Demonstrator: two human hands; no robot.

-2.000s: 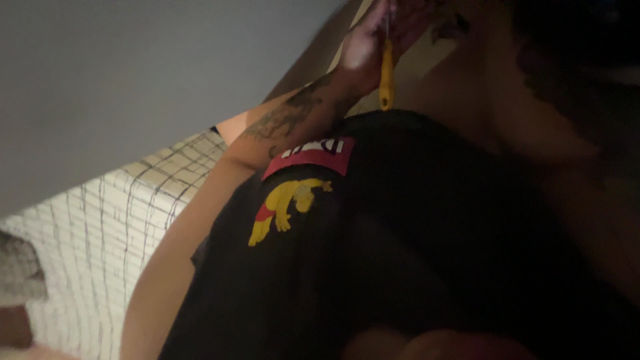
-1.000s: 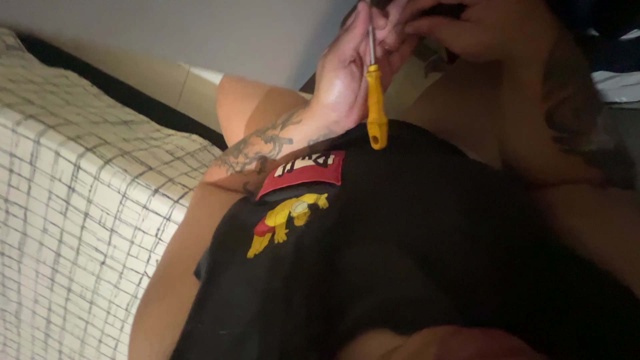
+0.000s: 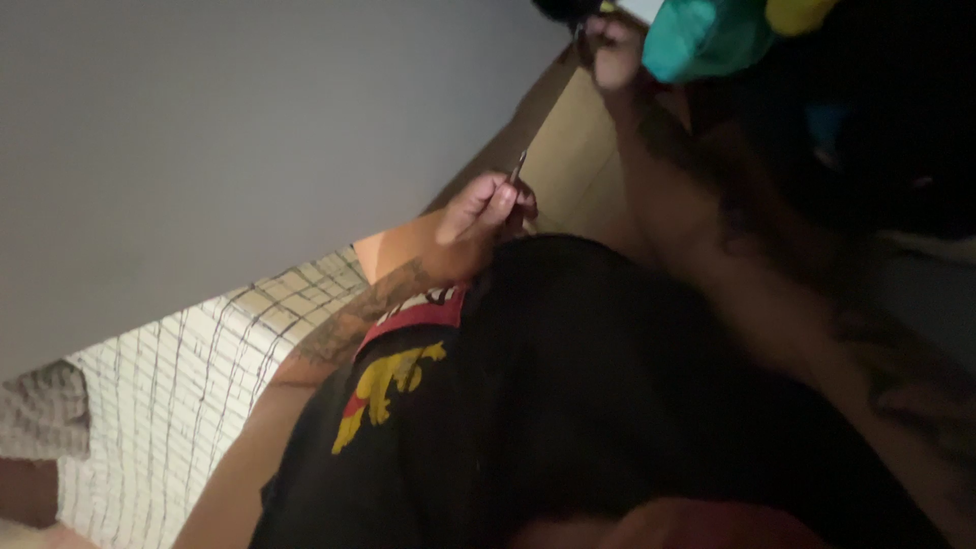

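Note:
My left hand (image 3: pixel 488 207) is closed around a thin metal shaft (image 3: pixel 518 166), whose end sticks out past the fingers, away from my body. No handle shows; the fist and the black T-shirt (image 3: pixel 579 381) may hide it. My right hand (image 3: pixel 614 57) reaches out farther, at the top, beside a dark rounded object (image 3: pixel 568 9) and a teal cloth-like thing (image 3: pixel 705 42). Its fingers are blurred and dim, so whether it holds anything cannot be told.
A plain grey surface (image 3: pixel 191 137) fills the upper left. Below it lies a white fabric with a dark grid pattern (image 3: pixel 160 396), with a grey textured item (image 3: pixel 46 408) at the left edge. Something yellow (image 3: pixel 801 14) and dark things are at the upper right. Pale flooring (image 3: pixel 572 152) shows between.
One second ago both hands were together, with a yellow-handled screwdriver hanging from them toward my body. My right hand has moved away, farther out. The yellow handle no longer shows.

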